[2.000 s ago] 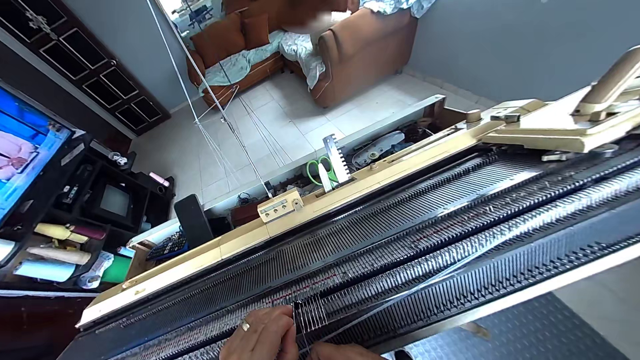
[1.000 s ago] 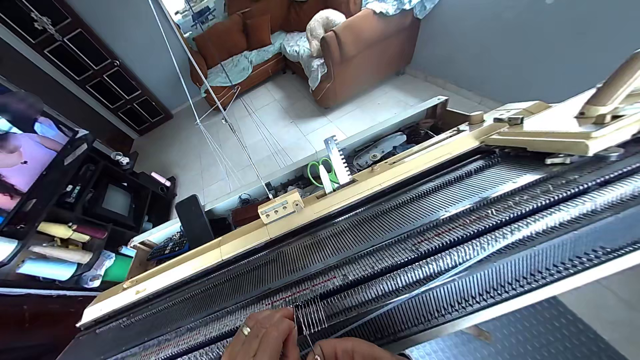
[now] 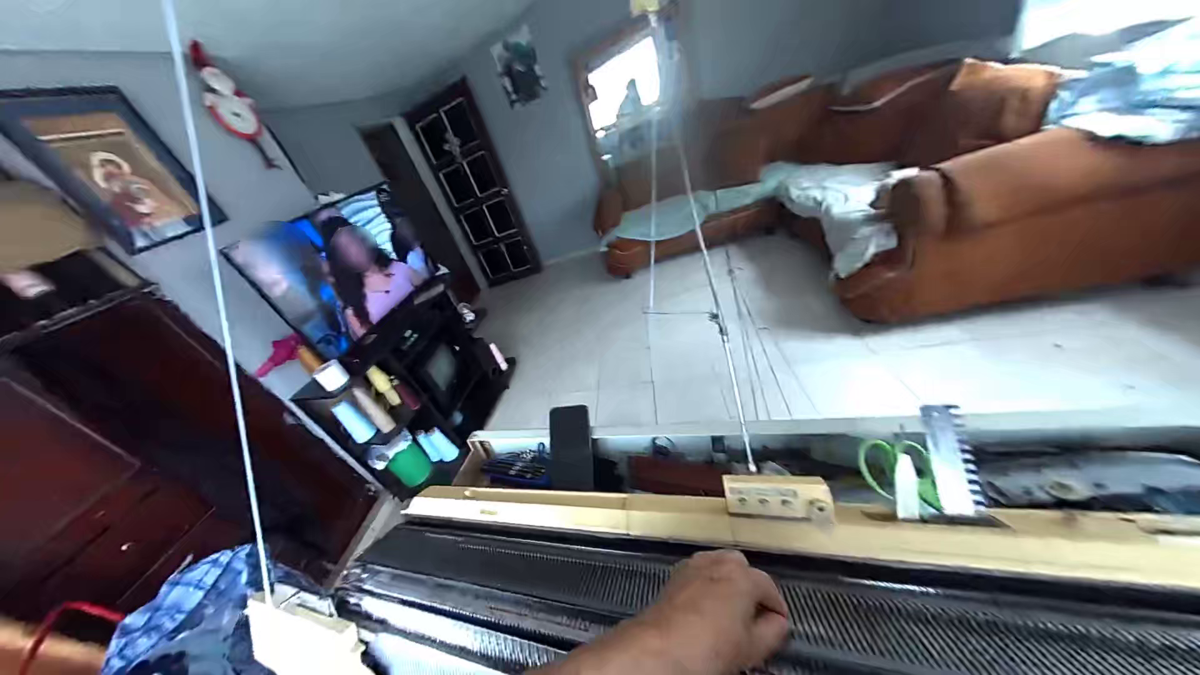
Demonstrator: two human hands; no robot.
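My left hand [image 3: 717,609] rests palm down on the needle bed [image 3: 562,562] of a knitting machine, with its fingers curled and its forearm coming in from the lower left. Whether it holds anything cannot be told, as the fingertips are hidden. Just beyond it runs the cream rear rail [image 3: 647,514], which bears a small cream block with round marks [image 3: 778,497]. The knitting carriage does not show. My right hand is out of view.
A tray behind the rail holds green-handled scissors [image 3: 877,469], a toothed metal comb [image 3: 952,459] and a black upright object [image 3: 571,450]. At the lower left a cream part [image 3: 305,637] meets a taut white yarn [image 3: 220,309]. Yarn cones [image 3: 352,420] stand by a television.
The view has swung left and up. My left hand has left the row of metal prongs where both hands were together, and now lies farther back on the bed. My right hand has gone out of view.
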